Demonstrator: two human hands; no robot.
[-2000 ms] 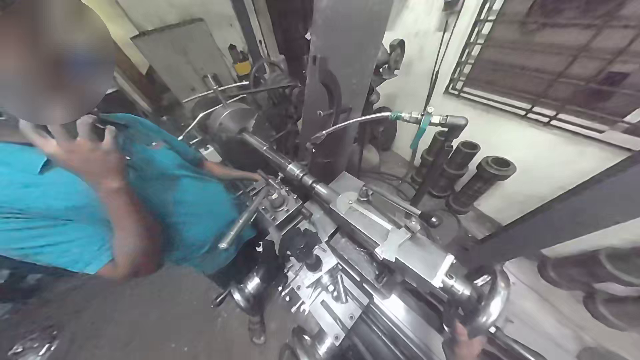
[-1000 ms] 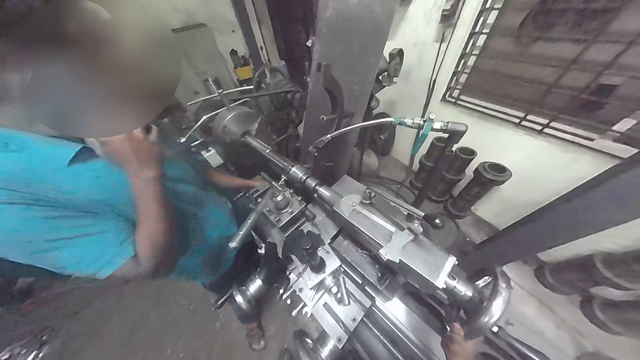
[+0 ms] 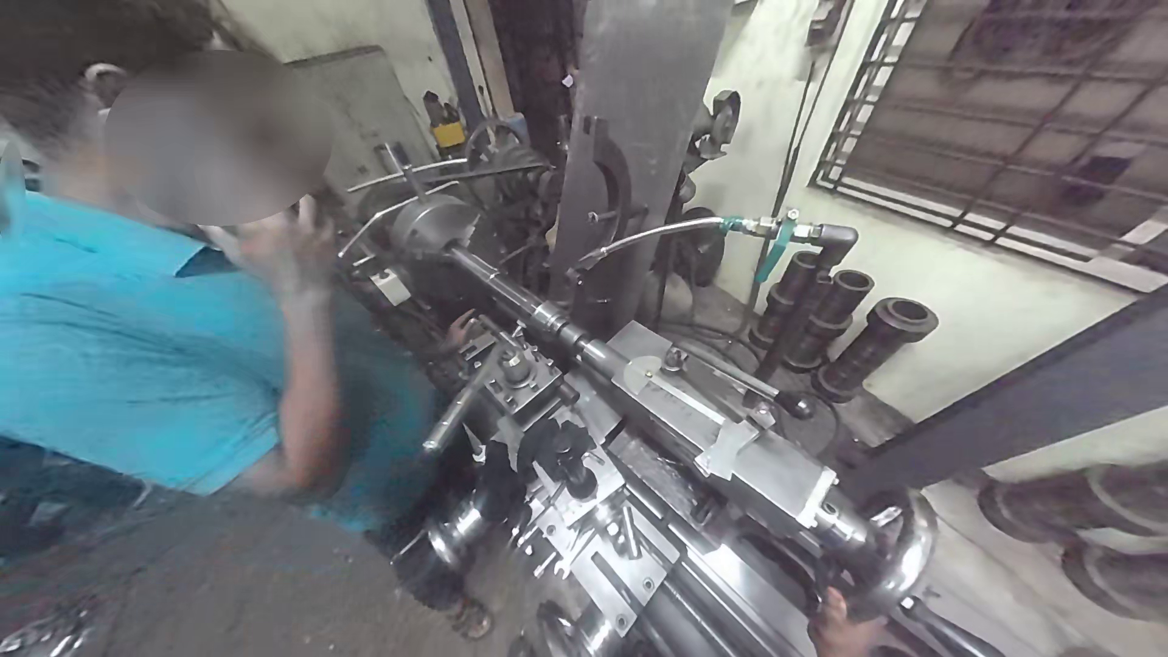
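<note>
At the bottom right, my right hand (image 3: 841,624) grips the lower rim of the tailstock handwheel (image 3: 912,552) of a metal lathe; part of the hand is cut off by the frame's edge. My left hand is out of view. From the wheel, the tailstock (image 3: 776,470) reaches up and left to a long metal shaft (image 3: 497,287), whose far end sits in the chuck (image 3: 433,224). Beside the shaft stands the tool post (image 3: 516,365) with its handle. Paper or cloth lies over the tailstock.
A co-worker in a blue shirt (image 3: 155,356) stands left of the lathe, one hand raised to the head, the other hand (image 3: 461,328) near the tool post. A coolant hose (image 3: 652,233), dark flanged cylinders (image 3: 881,347), a steel column (image 3: 630,137) and a barred window (image 3: 1004,119) are beyond.
The co-worker's head and raised arm have shifted right, towards the lathe. My right hand stays at the handwheel.
</note>
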